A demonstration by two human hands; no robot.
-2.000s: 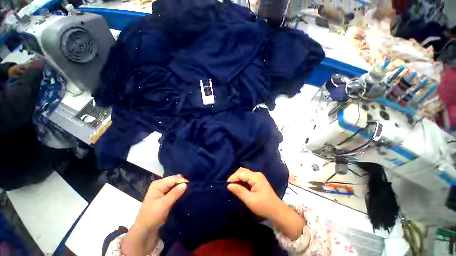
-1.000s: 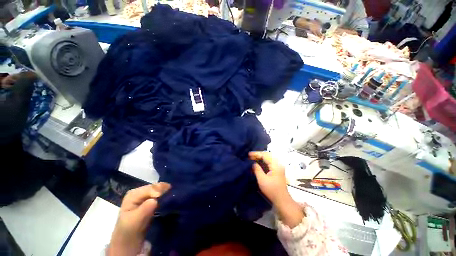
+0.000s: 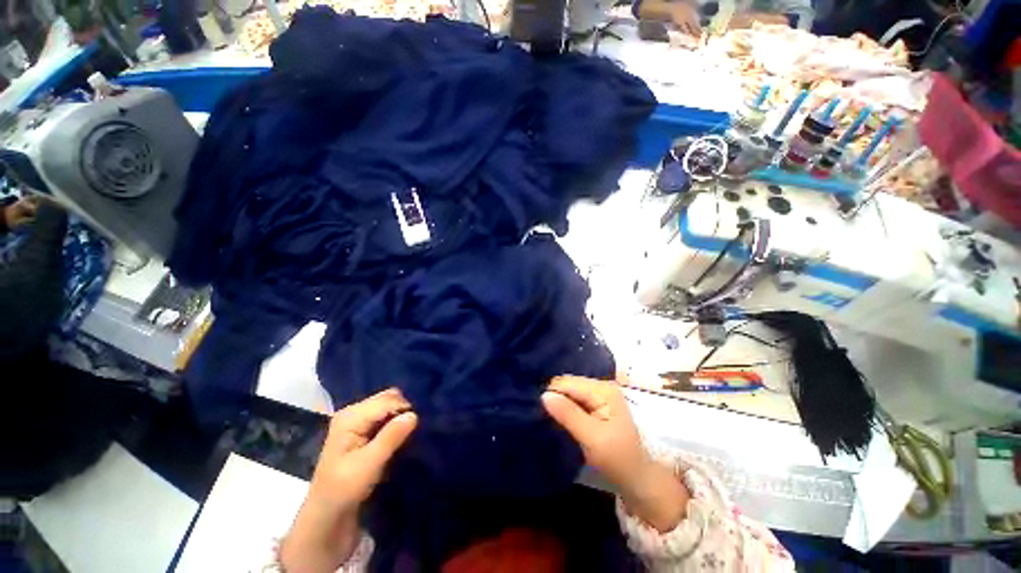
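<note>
A navy garment [image 3: 448,325] spreads from a large heap on the table down to my lap. My left hand [image 3: 364,442] pinches its edge between thumb and fingers at the lower centre. My right hand [image 3: 596,425] pinches the same edge further right, and the strip between them looks stretched fairly straight. The fingertips partly hide the fabric they hold. A small white tag with a dark middle [image 3: 411,217] lies on the heap above.
A white sewing machine [image 3: 829,280] stands at the right, with black cords [image 3: 826,386], orange-blue snips [image 3: 713,381] and brass-yellow scissors [image 3: 920,468] near it. A grey machine [image 3: 118,162] is at the left. Another person's hand [image 3: 20,210] shows at the left edge.
One second ago my hands were further apart at different heights; now both pinch the edge at similar height. My right hand has moved down, my left hand rightward. The view has shifted slightly.
</note>
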